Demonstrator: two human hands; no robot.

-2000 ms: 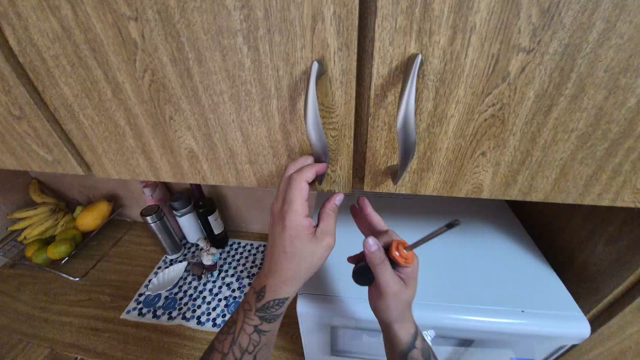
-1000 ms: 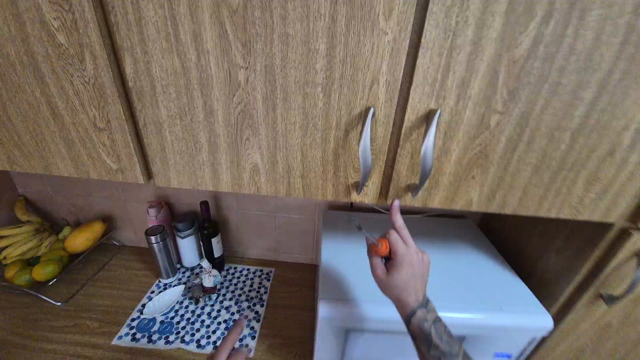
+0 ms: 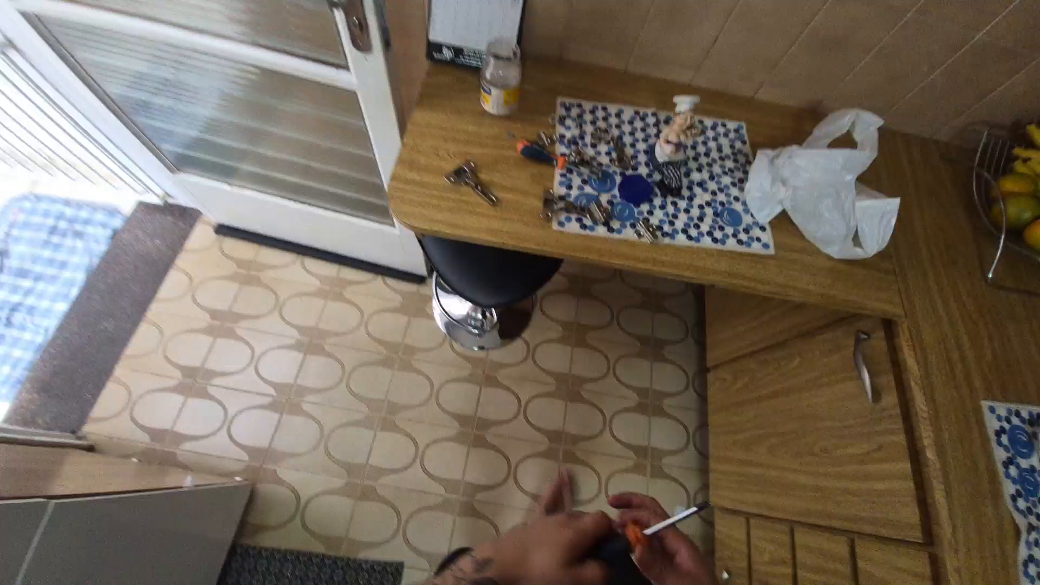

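At the bottom, my right hand point(image 3: 670, 552) holds a screwdriver point(image 3: 636, 535) with an orange and dark handle, its pale shaft pointing up and right. My left hand point(image 3: 561, 544) is beside it, fingers by the dark end of the handle; its grip is partly hidden. A tattoo and a dark band show at the left wrist. Away from both hands, metal cabinet hinges point(image 3: 471, 181) lie on the wooden counter and on a blue-dotted placemat point(image 3: 711, 227). A second screwdriver point(image 3: 538, 153), orange and dark, lies at the mat's left edge, near a round blue lid point(image 3: 635, 189).
The counter point(image 3: 439, 195) also bears a glass jar point(image 3: 500, 81), a chef figurine point(image 3: 673, 142) and a white plastic bag point(image 3: 821, 187). A black stool point(image 3: 487, 272) stands under it. A glazed door point(image 3: 244, 106) is at upper left, and lower cabinets point(image 3: 812, 422) at right.
The view has swung from the upper cabinets to the counter and floor. My left hand, by a cabinet handle two seconds ago, is now beside my right hand, which still holds the screwdriver.
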